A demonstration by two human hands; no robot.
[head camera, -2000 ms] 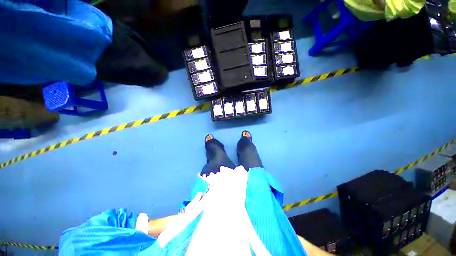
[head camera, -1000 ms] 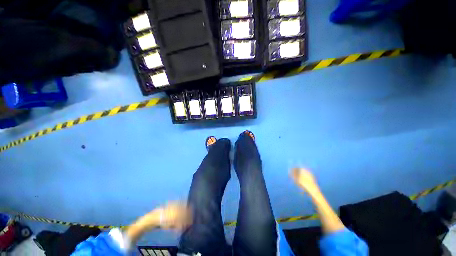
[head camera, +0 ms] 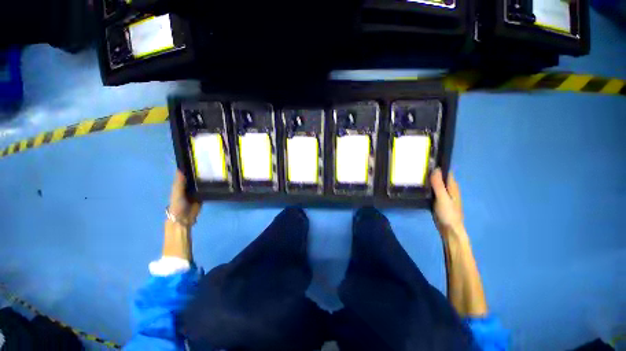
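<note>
A black phone tray (head camera: 312,201) lies crosswise in front of my feet, with several open-backed smartphone assemblies in a row of pockets. Each phone has dark camera parts at the top and a white battery (head camera: 303,160) with yellow edges. My left hand (head camera: 182,200) grips the tray's lower left corner. My right hand (head camera: 445,200) grips its lower right corner. Both hands are bare, with the fingers partly hidden by the tray. Whether the tray is lifted off the floor I cannot tell.
Black tray stacks stand just beyond the held tray, with a phone tray at the upper left (head camera: 146,63) and another at the upper right (head camera: 543,35). Yellow-black tape (head camera: 88,129) crosses the blue floor. A blue stool part (head camera: 10,81) shows at the left edge. Dark objects are at both bottom corners.
Both hands have moved forward from beside my legs and taken hold of the tray's two ends. The view is closer, and the tray looks much larger.
</note>
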